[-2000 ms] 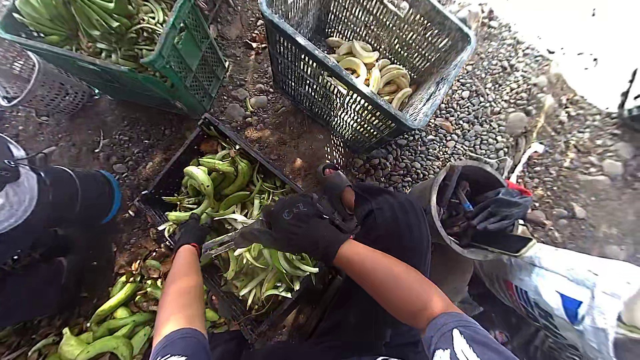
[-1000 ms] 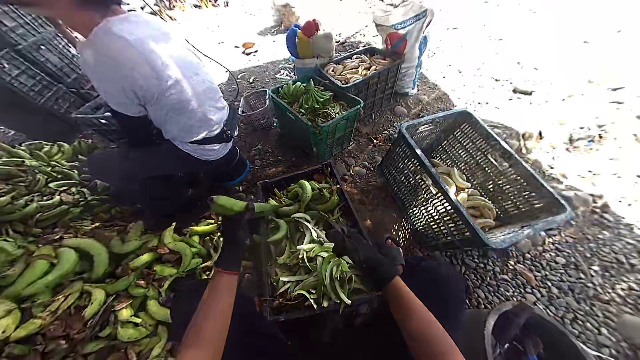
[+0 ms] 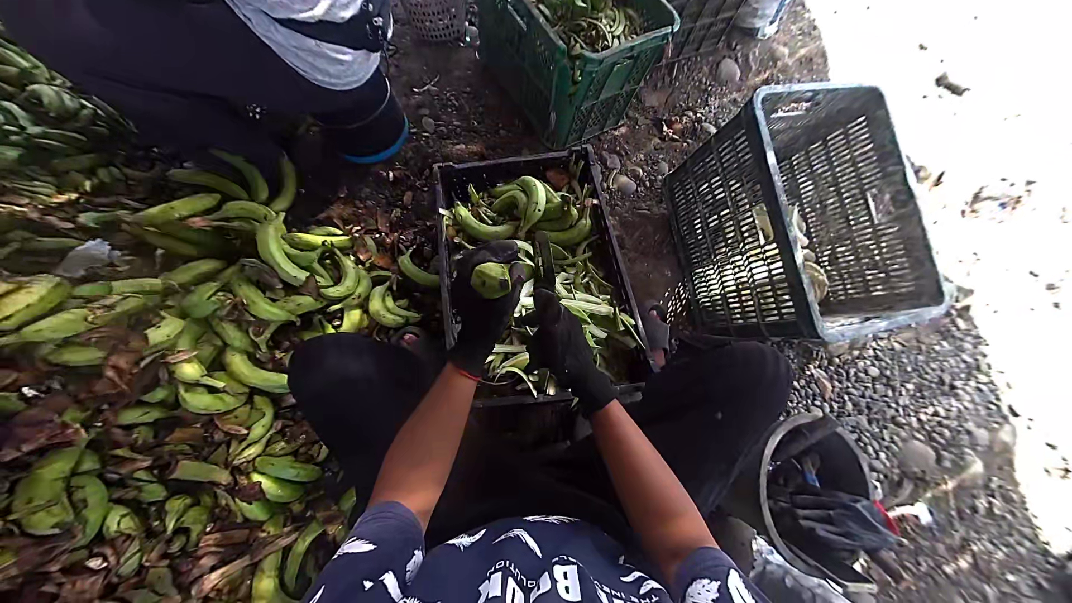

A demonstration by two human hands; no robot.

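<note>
My left hand, in a black glove, grips a green plantain, its cut end facing up. Just to its right, my right hand, also gloved, is closed on a knife with its dark blade pointing away from me. Both hands are over a black plastic crate between my legs. Whole green plantains fill the crate's far part, and strips of peel cover the nearer part.
Green plantains lie heaped on the left among dry leaves. A dark mesh crate with peeled plantains stands at right. A green crate is beyond, a bucket with gloves near right. A person's boot is at upper left.
My left hand has brought the plantain from the crate's left edge in over the crate, and my right hand has come close beside it. The view has shifted a lot.
</note>
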